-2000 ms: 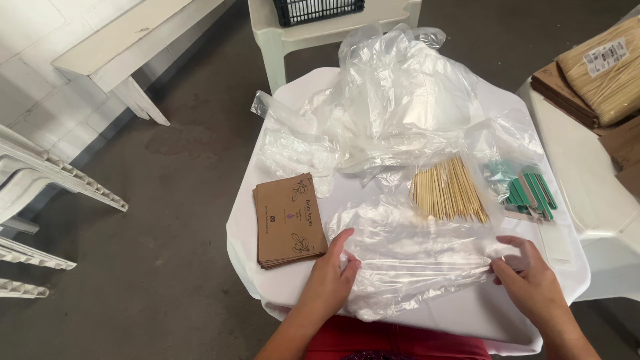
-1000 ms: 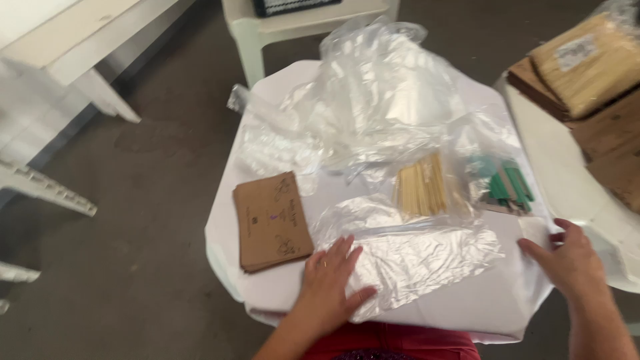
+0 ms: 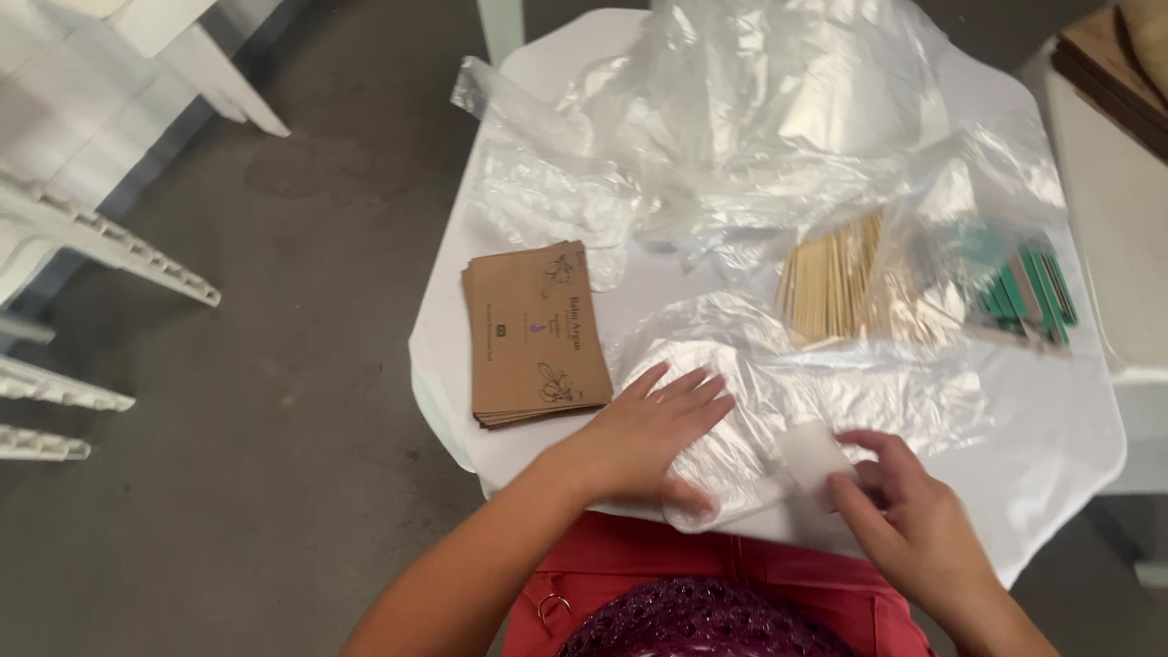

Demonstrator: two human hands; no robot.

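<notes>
My left hand [image 3: 662,438] lies with fingers spread on a clear plastic bag [image 3: 757,401] near the table's front edge. To its right, my right hand [image 3: 899,493] pinches a small white rectangular piece [image 3: 817,461] between thumb and fingers, just over the bag. A stack of printed brown cardboard sleeves [image 3: 534,338] rests left of the bag. Thin wooden sticks [image 3: 830,278] lie partly under clear plastic behind the bag. Green flat pieces [image 3: 1031,297], also partly in clear plastic, lie farther right.
Crumpled clear plastic bags [image 3: 776,109] cover the back of the white-covered table [image 3: 1022,484]. At the right stands another white surface [image 3: 1095,237] with brown cardboard [image 3: 1109,73] on it. White plastic chair parts [image 3: 109,237] and a white bench leg [image 3: 219,82] are at the left.
My right hand has come in from the table's right side and now holds the small white piece. My left hand stays on the bag. The view has moved closer to the table.
</notes>
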